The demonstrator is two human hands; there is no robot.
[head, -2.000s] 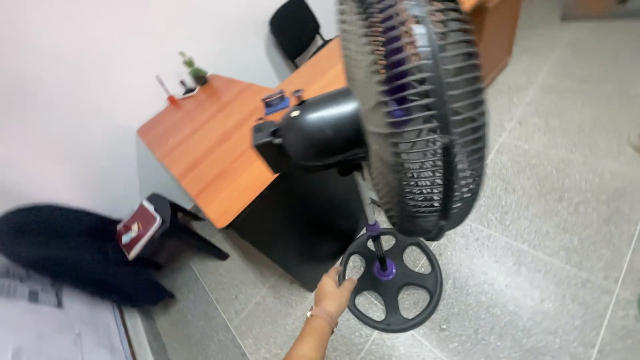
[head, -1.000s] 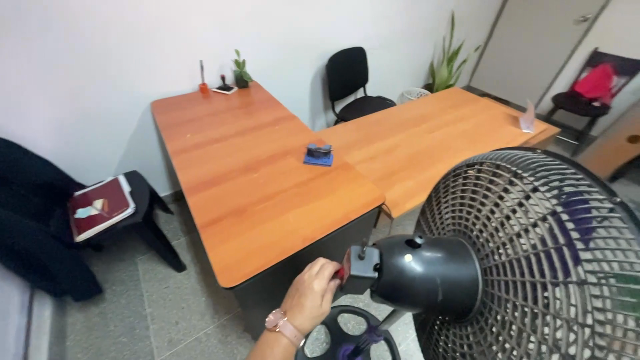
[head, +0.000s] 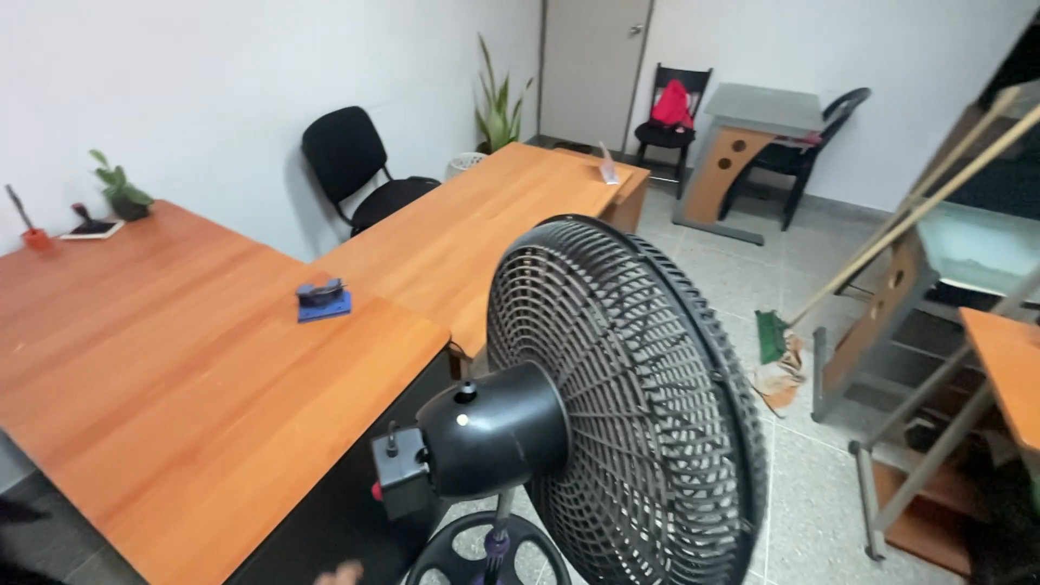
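Observation:
A black pedestal fan (head: 626, 406) stands close in front of me, its grille turned to the right and its motor housing (head: 496, 431) to the left. A red knob (head: 376, 491) shows on the control box behind the motor. Below is the round base with oval openings (head: 431, 552). Blurred fingertips (head: 341, 574) show at the bottom edge, left of the base and below the control box; which hand they belong to, and whether they hold anything, I cannot tell. No other hand is visible.
An L-shaped wooden desk (head: 203, 349) fills the left, bearing a blue hole punch (head: 323, 302) and a potted plant (head: 122, 191). A black chair (head: 345, 154) stands behind it. On the right are a broom (head: 772, 337), a cloth (head: 782, 382) and a glass-topped desk (head: 983, 244).
A hand that was at the fan's control box has moved down, nearly out of view. The view has swung to the right, bringing in the broom and more desks.

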